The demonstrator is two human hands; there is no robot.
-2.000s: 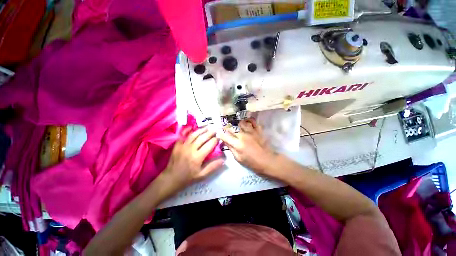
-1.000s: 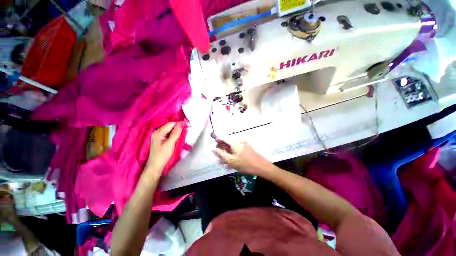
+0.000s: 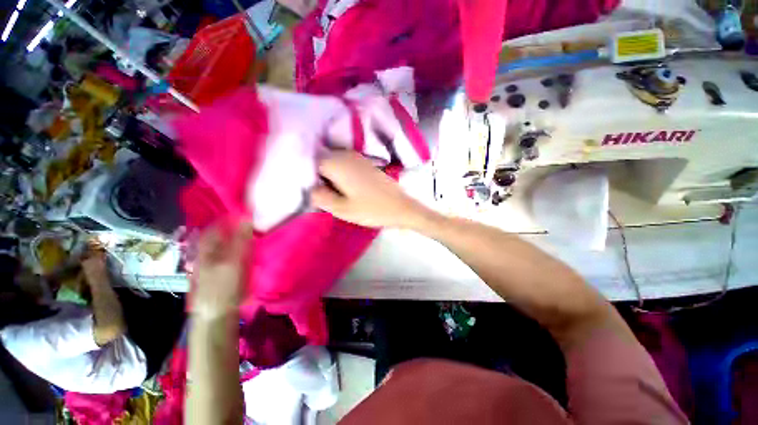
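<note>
A magenta-pink and white garment (image 3: pixel 291 141) is held up and bunched at the left of the white machine table, away from the needle. My right hand (image 3: pixel 361 191) is on its white part with the fingers curled into the fabric. My left hand (image 3: pixel 223 241) is blurred at the garment's left edge; its fingers are hidden by or merged with the pink fabric, so its hold cannot be made out. The presser foot and needle area (image 3: pixel 499 187) of the cream-white HIKARI machine (image 3: pixel 648 137) shows no garment under it.
A white piece (image 3: pixel 573 203) lies under the machine arm. A pink pointed pouch (image 3: pixel 482 50) hangs over the machine head. A magenta pile (image 3: pixel 391 41) lies behind. A red basket (image 3: pixel 218 62) is upper left, a blue basket (image 3: pixel 735 365) lower right. Another person's arm (image 3: pixel 104 299) shows at left.
The view has swung left. The garment has left the needle area and is lifted to the left. My right hand has moved from the table edge onto the garment.
</note>
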